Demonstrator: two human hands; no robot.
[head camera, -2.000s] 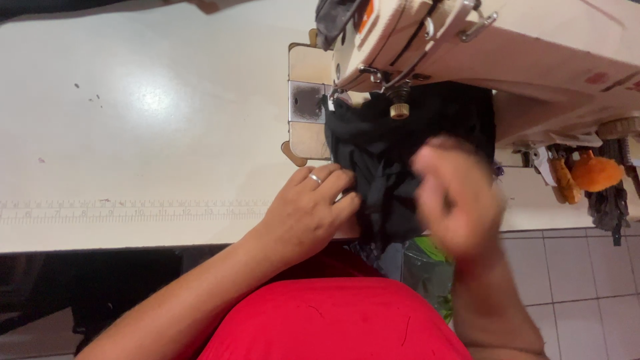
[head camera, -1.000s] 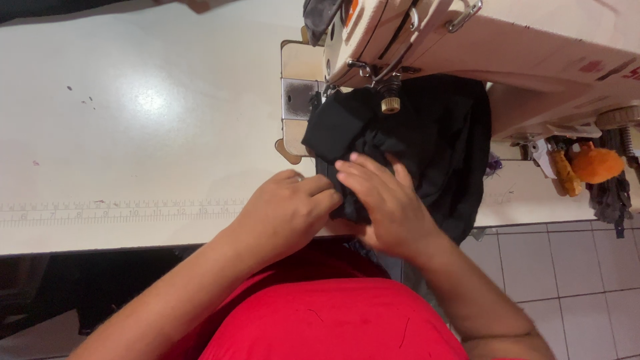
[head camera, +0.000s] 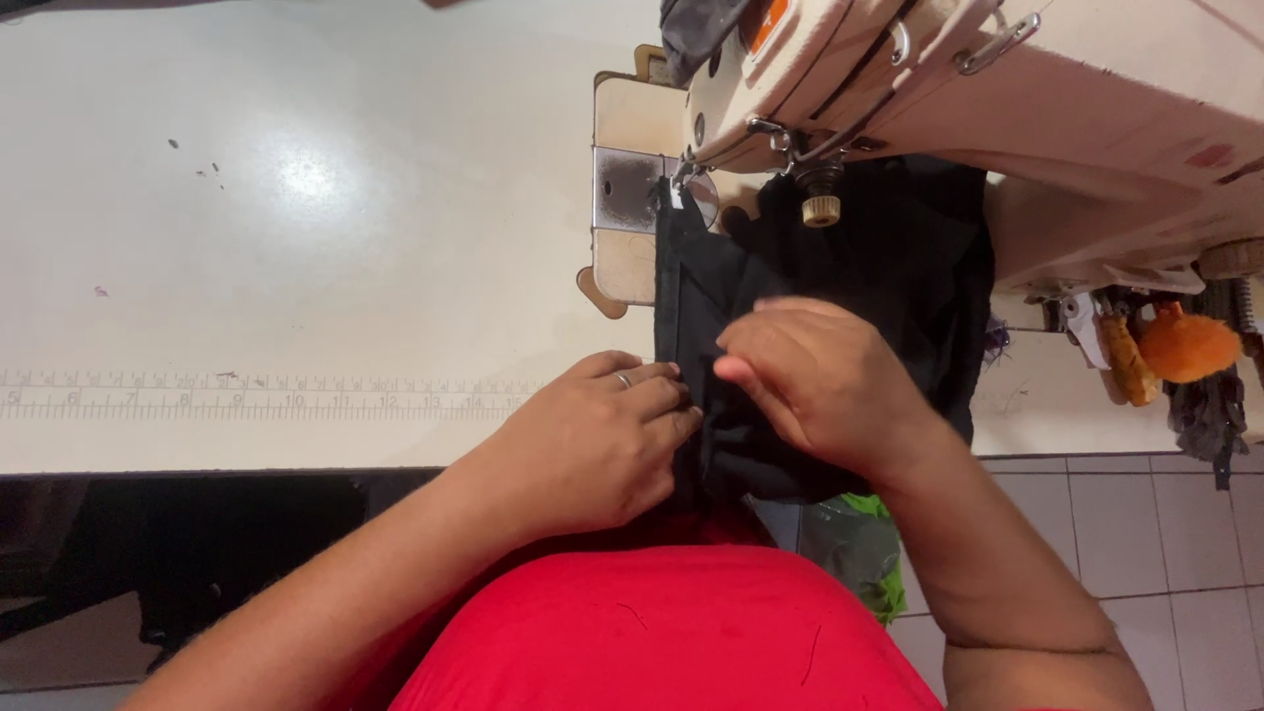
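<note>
Black fabric lies under the arm of a white sewing machine, its left edge running up to the presser foot beside the metal needle plate. My left hand, with a ring on one finger, rests its fingertips on the lower left edge of the fabric. Over the middle of the cloth is my right hand, slightly blurred, its fingers curled; whether it pinches any fabric cannot be told. A brass-coloured tension knob sticks out above the cloth.
A ruler scale runs along the front of the white table. At right, an orange fluffy ball and other small items hang by the machine. A green and clear plastic bag is below the table edge, above a tiled floor.
The bunched cloth near the presser foot in the frame of one second ago now lies flatter, with its left edge straight up to the foot. My right hand has moved away from my left hand.
</note>
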